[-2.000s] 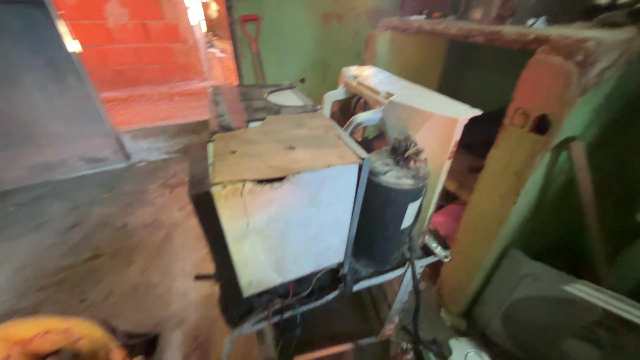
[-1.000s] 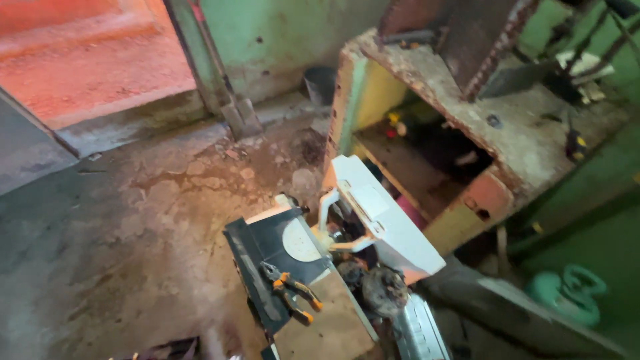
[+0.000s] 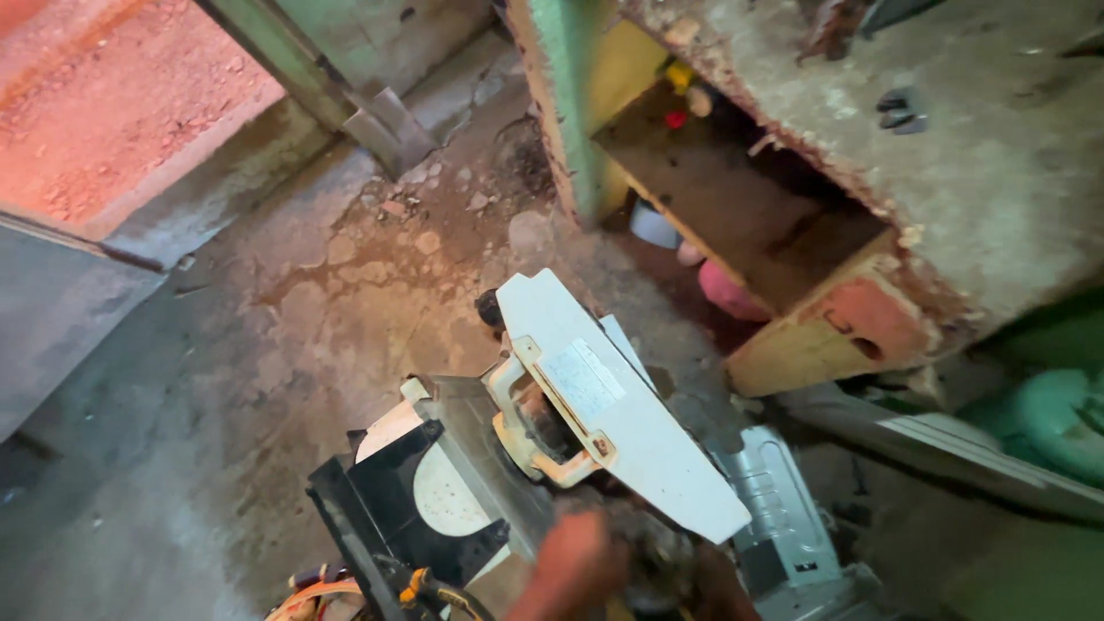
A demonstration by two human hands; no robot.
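My left hand [image 3: 573,552] is low in the middle of the view, blurred, at the near side of a dirty dark round metal part [image 3: 655,556]. On that part's other side my right hand [image 3: 724,582] shows partly, cut off by the bottom edge. Whether either hand grips the part is too blurred to tell. Just beyond them, a white metal panel with a label [image 3: 634,414] stands slanted, joined to a cream plastic bracket [image 3: 517,431]. Left of the hands lie a black plastic frame [image 3: 384,504] and pliers with orange and black handles [image 3: 418,586].
A worn concrete counter [image 3: 975,164] with a wooden shelf compartment [image 3: 733,190] stands at the right. A silver metal housing [image 3: 785,509] sits right of the hands, and a green gas cylinder [image 3: 1056,414] is farther right. A shovel blade [image 3: 392,129] leans by the doorway.
The view has swung down and closer to the appliance. Both hands have come into view at the dark round part; neither shows in the earlier frames.
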